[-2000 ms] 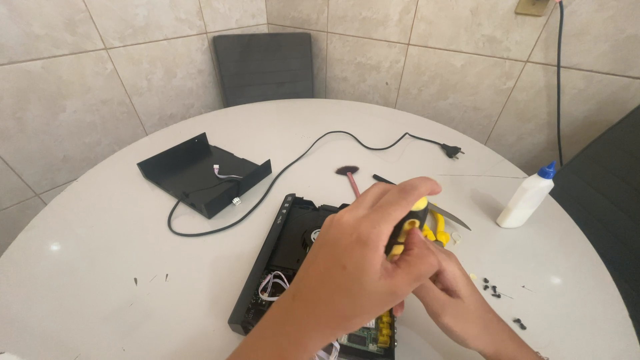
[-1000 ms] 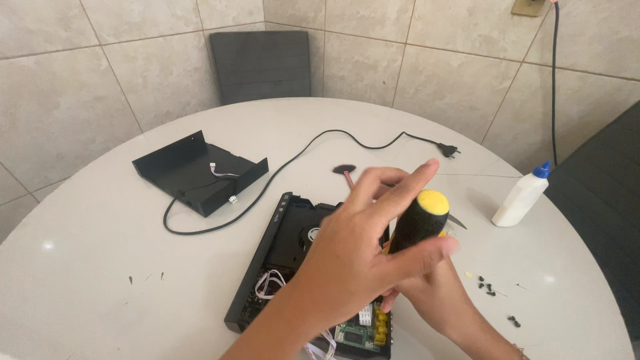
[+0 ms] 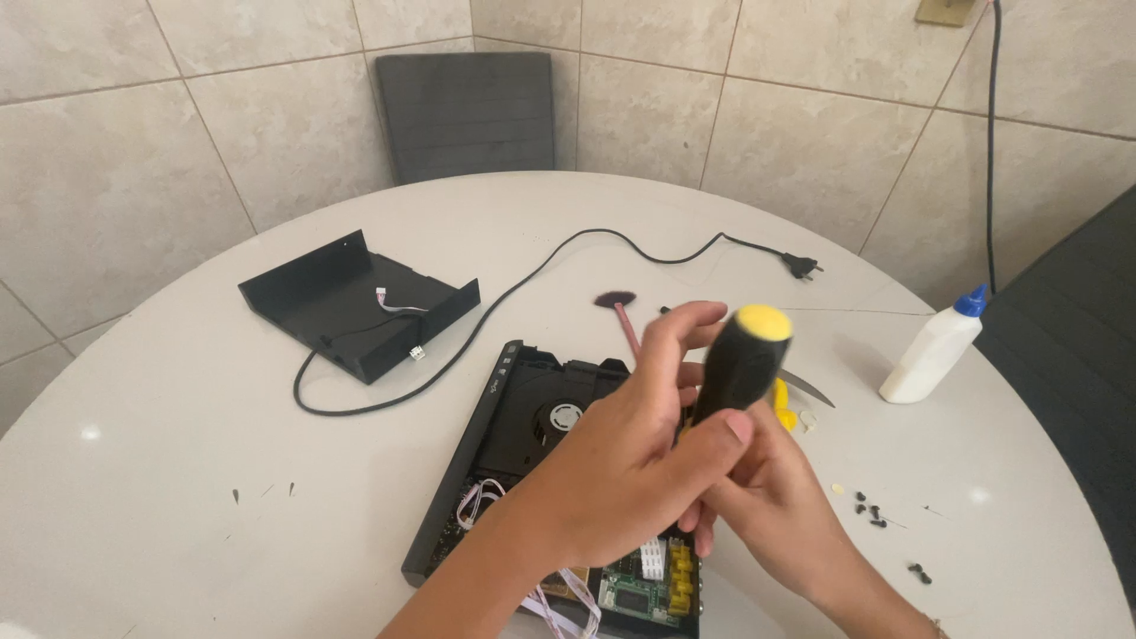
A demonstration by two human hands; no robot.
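An opened disc player [image 3: 506,426] lies on the white table, its disc mechanism, ribbon cables and green circuit board [image 3: 632,596] showing. Over its right side, my left hand [image 3: 621,470] has its thumb and fingers around the black handle of a screwdriver [image 3: 744,364] with a yellow end cap. My right hand [image 3: 763,497] is just below and to the right, by the lower part of the tool; its fingertips are partly hidden, as is the screwdriver's tip. Several small black screws [image 3: 877,513] lie to the right of my right hand.
A black metal cover [image 3: 355,302] sits at the left back, beside a power cord [image 3: 524,282] ending in a plug [image 3: 801,265]. Behind the hands lie a fan brush [image 3: 625,321], a blade [image 3: 808,388] and a yellow object [image 3: 783,406]. A white bottle with a blue cap [image 3: 932,351] stands at right.
The screwdriver handle stands out more clearly above my left hand than two seconds ago, when the fingers covered most of it. The fingers of my left hand have shifted around it.
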